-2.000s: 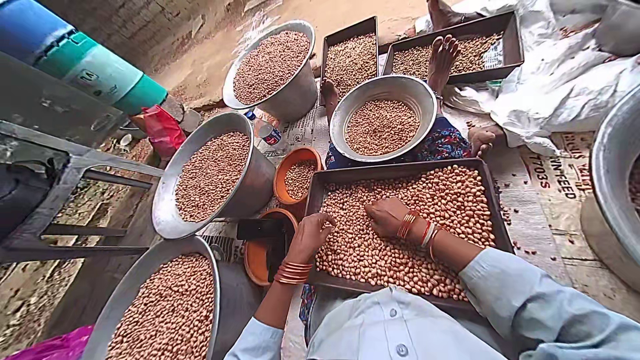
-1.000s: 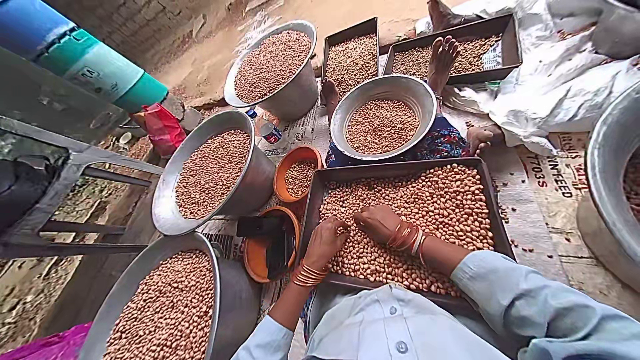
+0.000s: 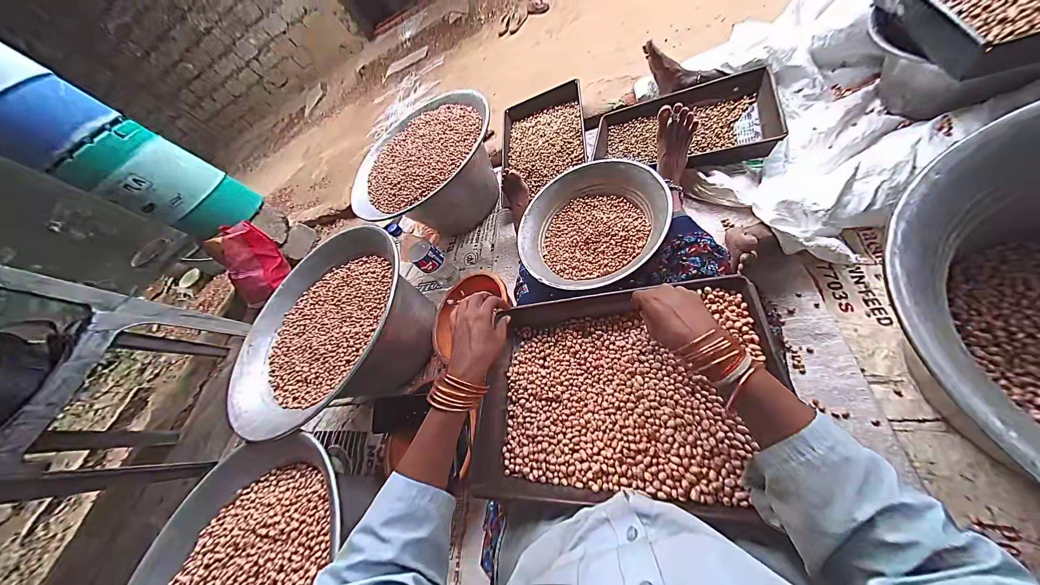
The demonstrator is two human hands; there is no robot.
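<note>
A dark rectangular metal tray [image 3: 483, 455] full of reddish-brown nuts or large seeds [image 3: 617, 398] lies in front of my body. My left hand [image 3: 478, 329], with orange bangles, is over the orange bowl [image 3: 467, 286] just beyond the tray's left rim; its fingers are bent and whether they hold anything is hidden. My right hand [image 3: 670, 315] is at the tray's far side, knuckles up, fingertips down at the nuts; what lies between them does not show. Behind the tray, a round metal basin [image 3: 530, 219] of similar nuts stands between another person's legs.
Large metal basins of nuts stand to the left [image 3: 414, 325], far left [image 3: 479, 183], lower left [image 3: 321, 463] and right [image 3: 910, 244]. Two trays [image 3: 582, 122] [image 3: 772, 122] lie beyond, near the person's bare feet. A plastic bottle [image 3: 422, 252], a chair frame [image 3: 106, 317] and white sacking [image 3: 812, 179] are around.
My left hand has moved from over the tray's left part to the orange bowl. My right hand has moved away from it, toward the tray's far side.
</note>
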